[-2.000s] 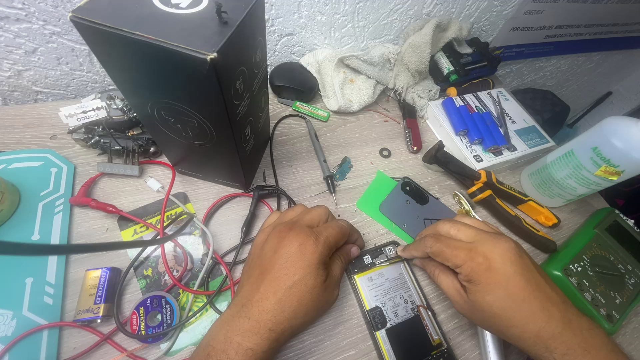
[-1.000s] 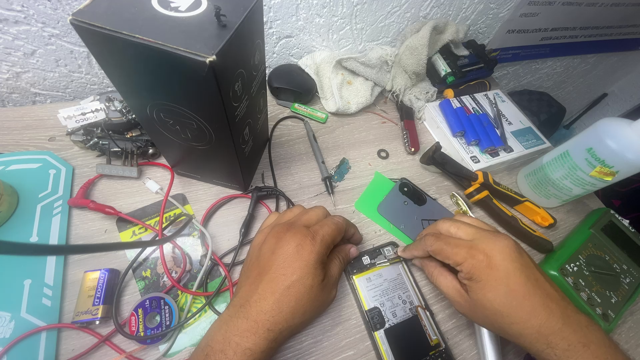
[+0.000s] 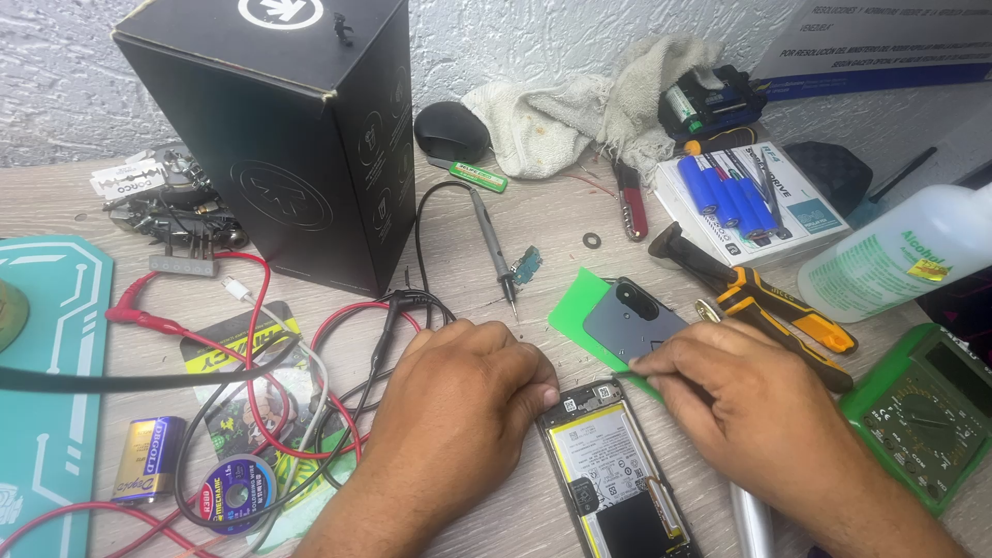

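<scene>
An opened smartphone point(image 3: 612, 473) lies on the wood-grain table, its battery and inner parts showing and its lower end cut off by the view. My left hand point(image 3: 473, 395) rests at its top left corner, thumb and curled fingers closed at the edge. My right hand point(image 3: 721, 387) pinches a thin dark tool point(image 3: 624, 375) at the top right edge; most of the tool is hidden. Behind that hand, a grey phone back cover point(image 3: 620, 325) lies on a green sheet point(image 3: 573, 306). A grey test probe point(image 3: 493, 240) points toward the phone, beside a small teal circuit board piece point(image 3: 527, 265).
A tall black box point(image 3: 310, 155) stands behind my left hand. Red and black leads point(image 3: 252, 333), a solder wire spool point(image 3: 236, 494) and a battery point(image 3: 149, 459) lie left. Pliers point(image 3: 763, 302), an alcohol bottle point(image 3: 891, 256) and a green multimeter point(image 3: 918, 418) are right.
The tip of the thin tool shows at the phone's top edge now, and my right fingers have shifted slightly. My left hand stays at the corner.
</scene>
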